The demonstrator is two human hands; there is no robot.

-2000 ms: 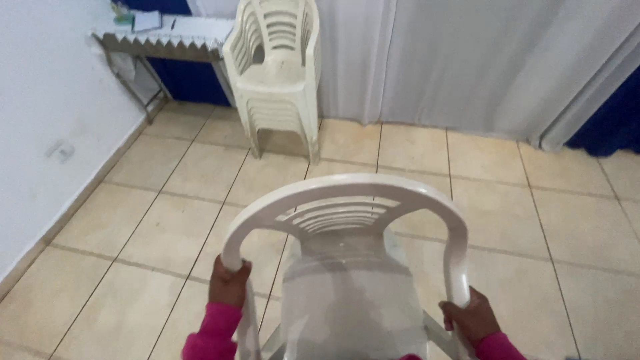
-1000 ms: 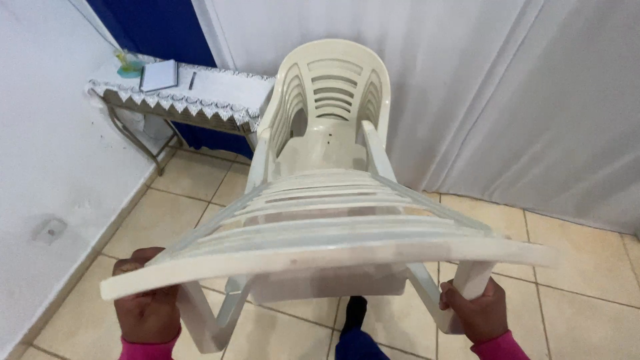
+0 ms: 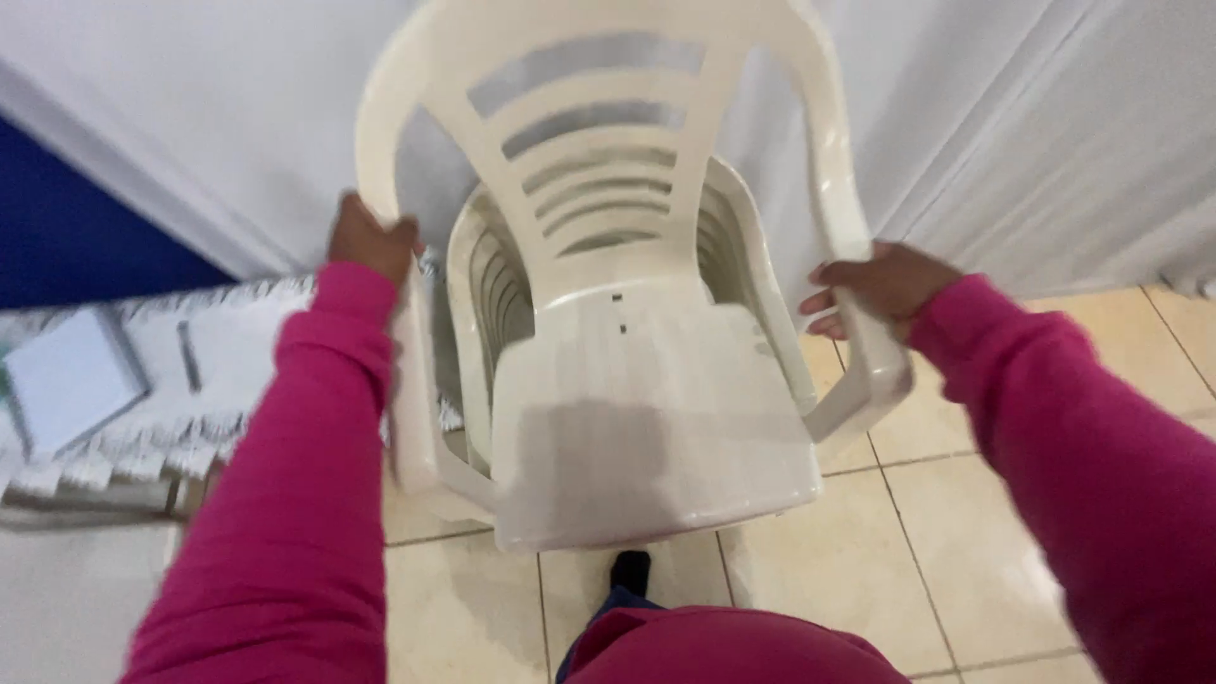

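A white plastic armchair (image 3: 655, 427) fills the middle of the head view, its slatted backrest toward the top. My left hand (image 3: 373, 237) grips its left side where the armrest meets the back. On the opposite armrest is my right hand (image 3: 879, 285), wrapped around it with the fingertips showing on the inner side. Directly behind and beneath this chair, a stack of similar white plastic chairs (image 3: 750, 218) shows its nested backs and arms. Whether the held chair rests on the stack cannot be told.
At the left stands a small table with a white lace-edged cloth (image 3: 252, 332), bearing a flat white rectangular item (image 3: 71, 380). A white curtain (image 3: 950, 104) hangs behind the stack, with blue fabric (image 3: 85, 218) at the left. Tiled floor (image 3: 959, 532) shows around my foot (image 3: 630, 572).
I have come closer to the stack with the chair in both hands. The held chair, tipped with its back edge toward me a second ago, now has its seat facing up over the stack.
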